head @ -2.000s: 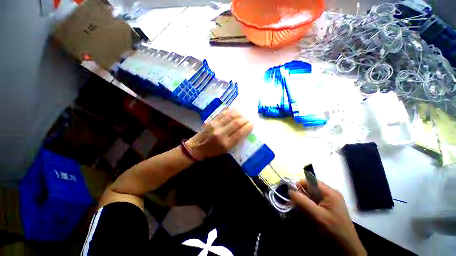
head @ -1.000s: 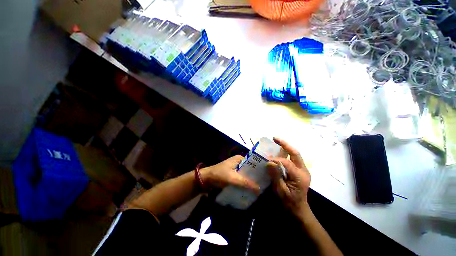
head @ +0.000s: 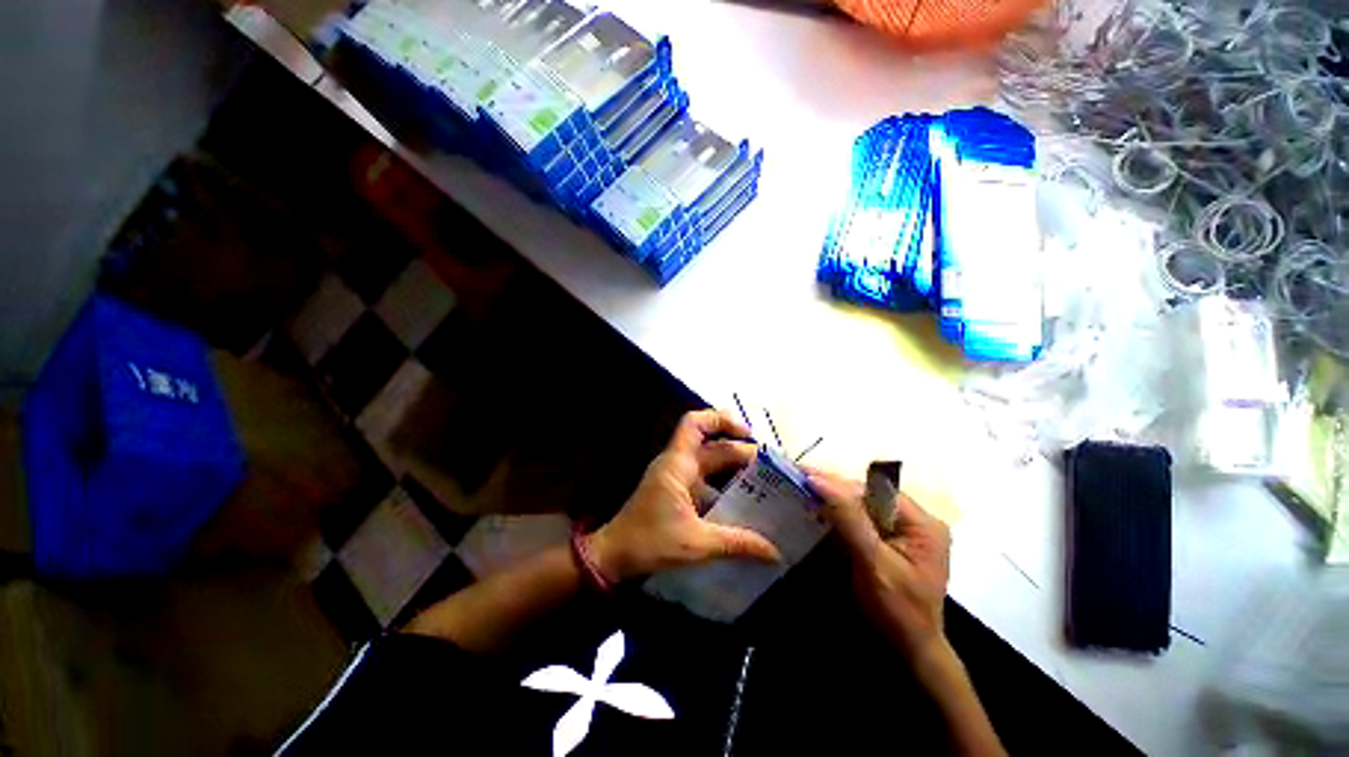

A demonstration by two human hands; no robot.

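Observation:
A thin white-grey retail box (head: pixel 747 550) with a blue end edge is held over my lap at the table's edge, its blue end up. My left hand (head: pixel 673 518) grips its left side, thumb across the face. My right hand (head: pixel 895 562) has its fingers at the box's upper right edge and also keeps a short dull strip (head: pixel 883 497) that sticks up between the fingers. Whether anything is inside the box cannot be seen. Thin dark lines (head: pixel 769 426) lie on the table edge just beyond the box.
Stepped stacks of filled boxes (head: pixel 548 126) stand at the table's far left edge. Blue-and-white box blanks (head: pixel 991 237) lie mid-table. A cable pile (head: pixel 1240 163), clear plastic (head: pixel 1095 296) and a smartphone (head: pixel 1120 547) are at right. An orange basket (head: pixel 947 18) is at the top; a blue crate (head: pixel 133 444) is on the floor.
The left hand has left the stacks and both hands now hold a box over the lap. The coiled cable seen at the right hand no longer shows. The view has shifted.

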